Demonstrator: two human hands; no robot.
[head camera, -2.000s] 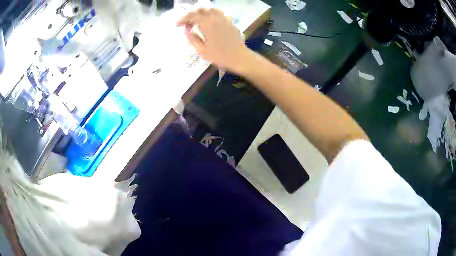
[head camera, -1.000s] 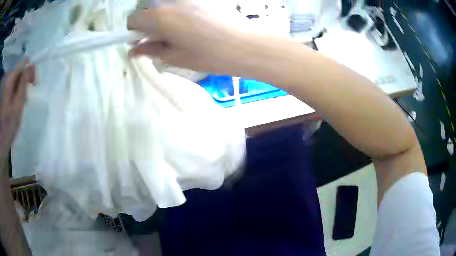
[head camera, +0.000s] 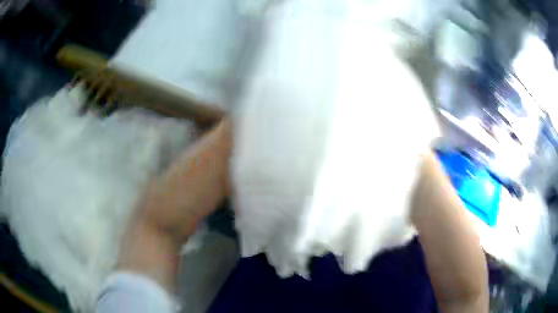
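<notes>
A thick bundle of white cut fabric pieces hangs in the middle of the view above my dark lap, its loose lower ends spread. My forearms come up on both sides of it. My left hand meets the bundle's left edge; it is blurred and its fingers are hidden. My right forearm passes behind the bundle's right side, and my right hand is hidden by the cloth.
A second heap of white pieces is at the left, beside a yellow-brown bar. A pale board or cloth lies behind the bar. A blue tray and the blurred machine area are at the right.
The view has swung left, so the blue tray now shows at the right. The white bundle has come to the middle, and my hands have gone from its tie to mostly hidden.
</notes>
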